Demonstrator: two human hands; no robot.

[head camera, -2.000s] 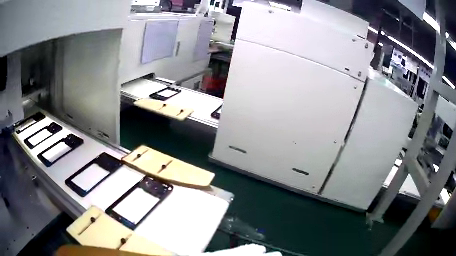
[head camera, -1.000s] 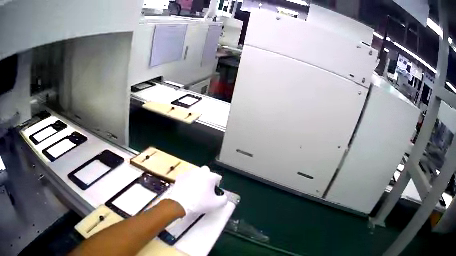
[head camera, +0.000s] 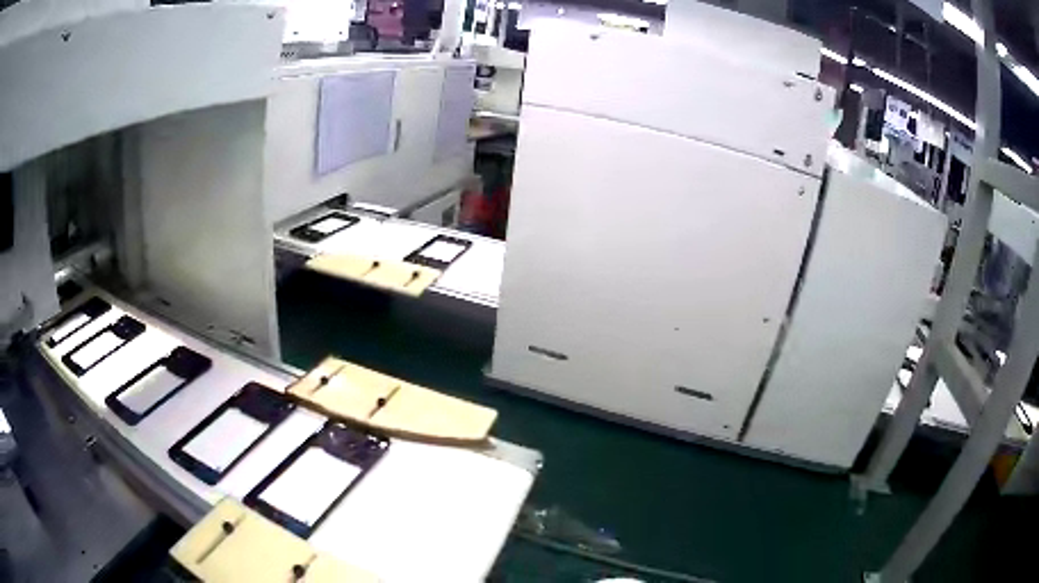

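Several black phone middle frames lie in a slanting row on the near white conveyor belt (head camera: 416, 512). The nearest phone middle frame (head camera: 367, 453) lies between two tan guide boards, and the belt shows through its opening. The row runs up and left to the machine opening. A small white sliver (head camera: 622, 580) at the bottom edge looks like the fingertips of my gloved left hand; the rest is cut off, so its grip is hidden. My right hand is out of the picture.
One tan guide board (head camera: 393, 401) flanks the belt's far side, another (head camera: 245, 544) its near side. Crumpled clear film (head camera: 570, 527) lies on the green surface beyond the belt end. A second white belt (head camera: 382, 239) carries two frames. A large white cabinet (head camera: 655, 251) and white posts stand right.
My gloved left hand has left the belt end, down to the bottom edge. The frame it was over now lies uncovered, and the row sits further up the belt toward the machine.
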